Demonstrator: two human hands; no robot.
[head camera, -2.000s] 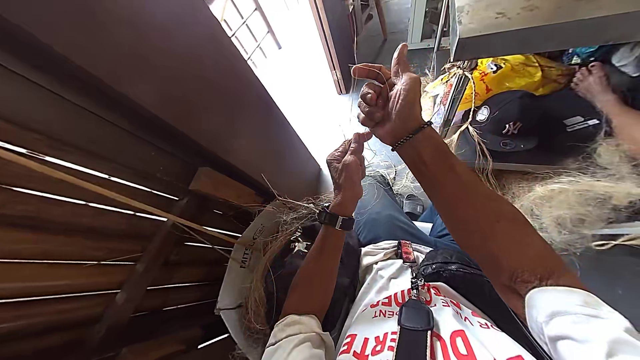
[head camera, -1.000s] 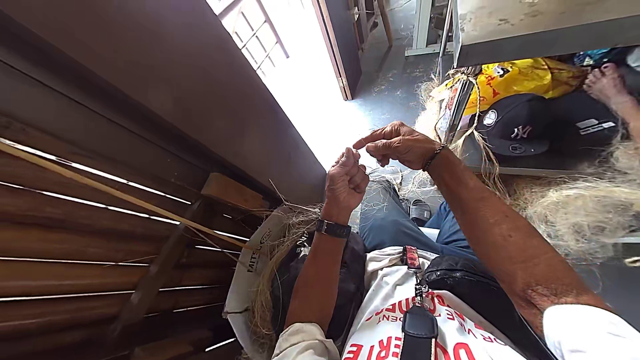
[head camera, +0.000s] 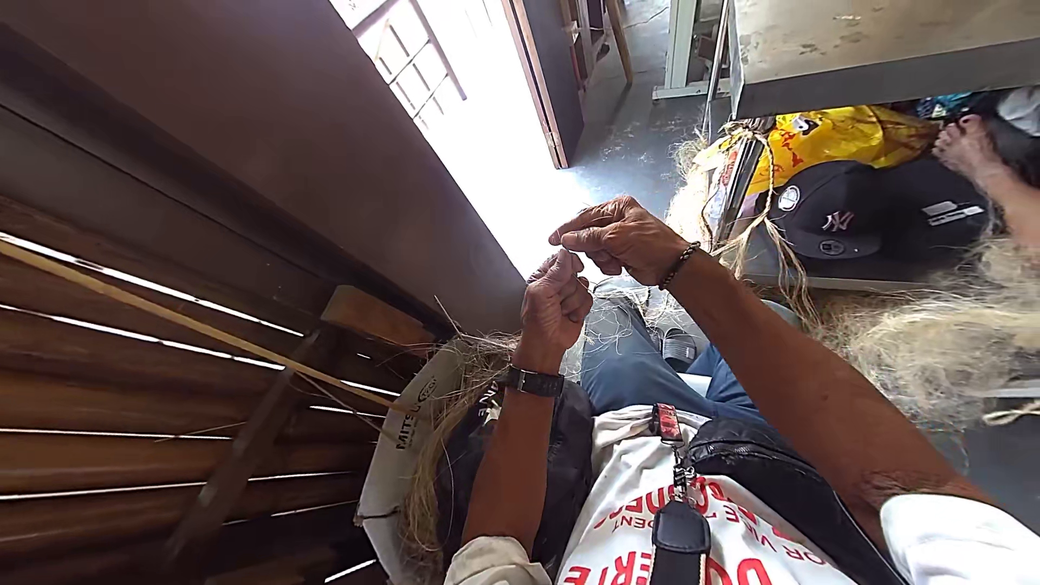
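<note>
My left hand (head camera: 556, 301), with a watch at the wrist, is closed with its thumb and forefinger pinched at the top, just below my right fingers. Above and to its right is my right hand (head camera: 621, 240), a dark beaded bracelet on its wrist, thumb and forefinger brought together. The two hands nearly meet at the fingertips. Any strand between them is too thin to make out. Fine pale fibers (head camera: 613, 321) lie over my jeans below the hands. More loose fibers (head camera: 431, 463) hang along a white container (head camera: 390, 479) beside my left forearm.
A metal-edged table (head camera: 886, 73) stands at upper right. Beneath it are a yellow plastic bag (head camera: 845, 146), a dark cap (head camera: 829, 211), knotted fiber cords (head camera: 772, 231) and a large fiber heap (head camera: 934, 349). Another person's foot (head camera: 967, 150) shows there. A slatted wooden wall (head camera: 122, 390) is at left.
My right hand, raised with fingers spread two seconds ago, has come down toward my left hand. Since one second ago, the fingertips remain close together.
</note>
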